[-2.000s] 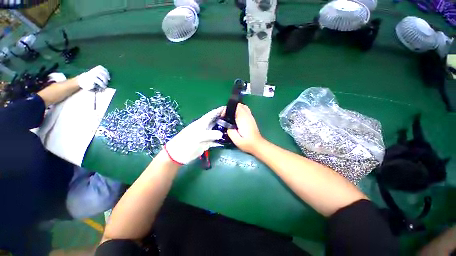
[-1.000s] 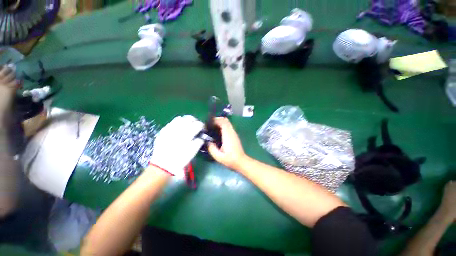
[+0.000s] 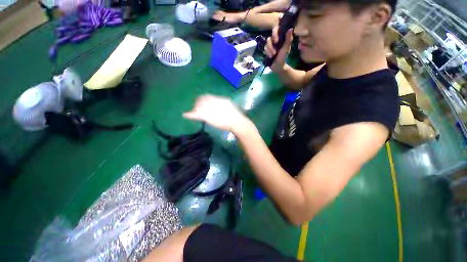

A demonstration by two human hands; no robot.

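Observation:
Neither of my hands is in view. Only a piece of my bare right arm and its black sleeve shows at the bottom edge. The open clear plastic bag (image 3: 110, 225) of tiny silver-grey metal parts lies at the lower left. Beyond it lies a pile of black clip bases (image 3: 187, 164) with curved arms. A separate black piece (image 3: 228, 197) lies at the near side of the pile. The base I held earlier is out of the picture.
A coworker (image 3: 338, 112) is close at the right, one blurred hand (image 3: 217, 112) over the pile, the other holding a dark tool (image 3: 281, 36). A blue machine (image 3: 235, 56), white fans (image 3: 38, 106), yellow sheet (image 3: 117, 61) and purple bundles (image 3: 89, 20) are farther off.
The view has swung far to the right. My hands, the held base, the wire heap and the post have left the picture. The coworker and blue machine have come into view.

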